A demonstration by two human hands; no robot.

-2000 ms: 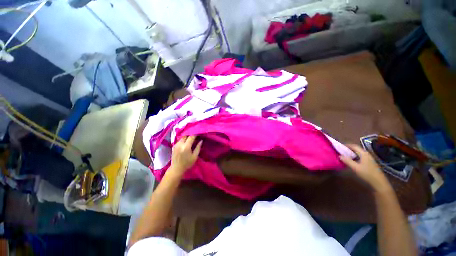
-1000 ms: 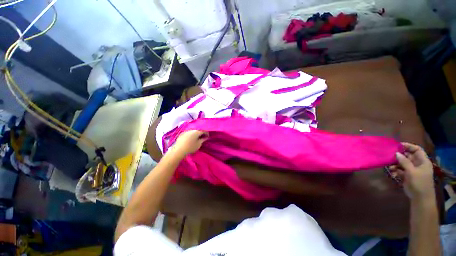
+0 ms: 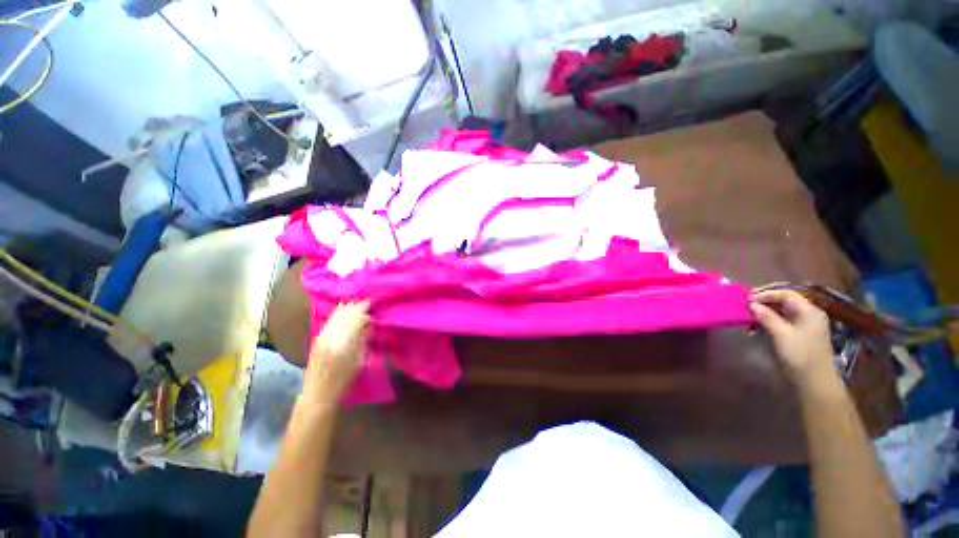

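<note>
A garment piece [image 3: 547,194] of pale lilac-white cloth with pink strips lies spread on the brown table cover [image 3: 726,189]. Along its near side a bright pink panel [image 3: 568,310] is stretched in a long, fairly straight band. My left hand [image 3: 345,338] grips the panel's left end, with loose pink cloth hanging below it. My right hand [image 3: 787,321] pinches its right end between thumb and fingers. The steam iron [image 3: 844,352] is on the table just right of my right hand, partly hidden by it.
A second iron [image 3: 181,413] sits on a yellow patch of the cream side board [image 3: 200,284] at left. The iron's hose [image 3: 920,334] runs off right. Red, pink and black scraps [image 3: 620,65] lie in a pale trough behind the table. Blue-grey cloth [image 3: 195,168] hangs at upper left.
The pink panel is now pulled straight and narrower between my hands. The pale cloth lies flatter, with its strips turned. My left hand has moved left and down in the view.
</note>
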